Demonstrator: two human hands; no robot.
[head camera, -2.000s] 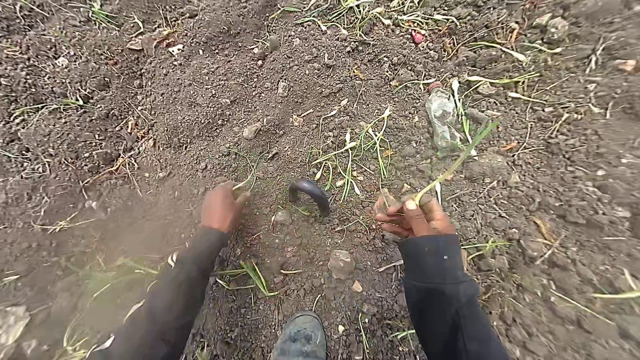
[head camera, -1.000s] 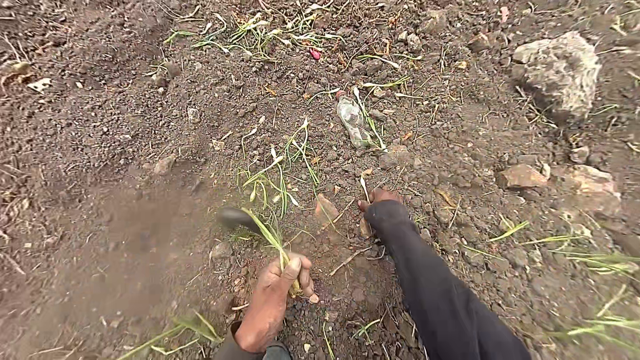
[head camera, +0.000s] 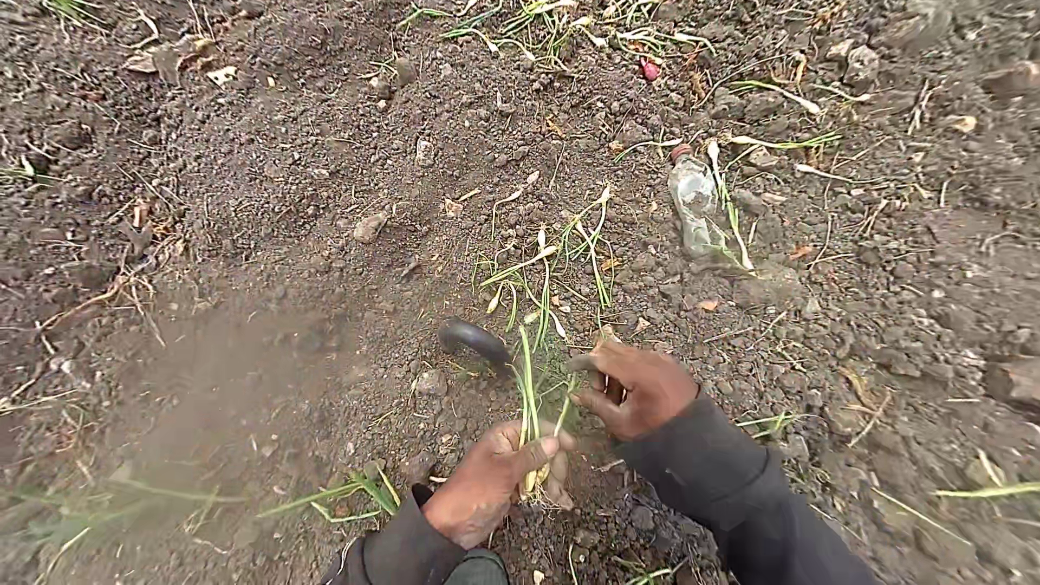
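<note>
My left hand (head camera: 496, 479) grips a small bunch of onion seedlings (head camera: 530, 406), their pale bulbs and roots low and green leaves pointing up. Close beside it on the right, my right hand (head camera: 638, 388) has thumb and fingers drawn together at the leaf of one seedling of the bunch. A dark curved object (head camera: 473, 340) stands up from the soil just left of the leaves; what it belongs to cannot be told. Beyond the hands, more loose seedlings (head camera: 546, 260) lie on the ground.
A clear plastic bottle (head camera: 695, 207) with a reddish cap lies at the right, seedlings beside it. Farther off are more seedlings (head camera: 552, 24) and a small red bulb (head camera: 649, 68). Stones and clods dot the soil, and a shoe tip (head camera: 478, 569) shows at the bottom edge.
My right hand has come up from the soil to the bunch in my left hand. Two seconds ago my hands were far apart, the right one holding a seedling.
</note>
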